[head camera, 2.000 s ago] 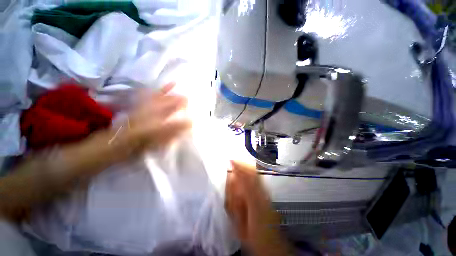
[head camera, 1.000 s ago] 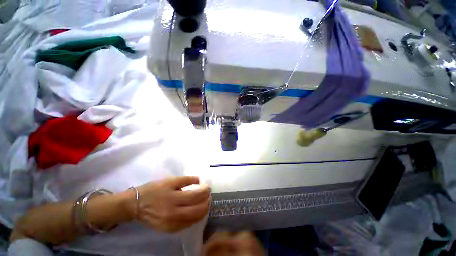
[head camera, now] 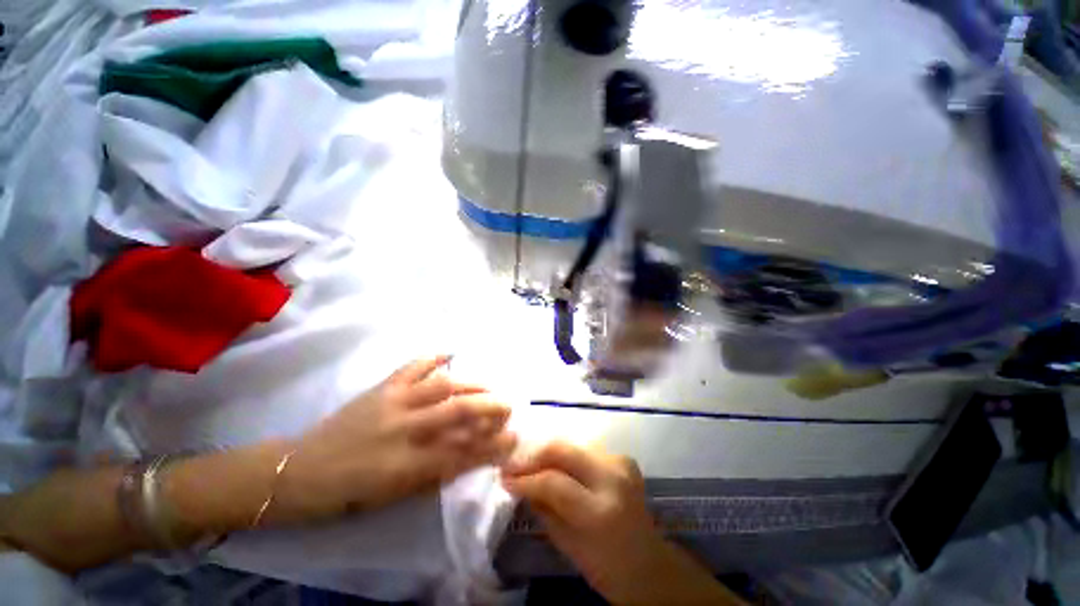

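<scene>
White garment fabric (head camera: 320, 355) lies left of and in front of the machine head, with a red panel (head camera: 172, 308) and a dark green panel (head camera: 219, 71) in its folds. My left hand (head camera: 409, 438) rests on the cloth with its fingertips gripping it near the table's front edge. My right hand (head camera: 580, 497) pinches the same cloth, close beside the left fingertips. A strip of the cloth hangs down between the hands. The presser foot area (head camera: 610, 379) is to the upper right of both hands; glare hides the cloth's edge there.
The white sewing machine head (head camera: 758, 130) fills the upper right, with a purple cloth strip (head camera: 1019, 237) around its arm. A dark smartphone (head camera: 947, 479) stands slanted at the right. The grey ruler-marked edge (head camera: 770, 515) runs along the front. A pale wooden handle (head camera: 835, 379) lies behind the needle.
Since one second ago, my right hand has come up to the cloth beside my left hand. The view has shifted closer to the machine head. The red and green panels lie much as before.
</scene>
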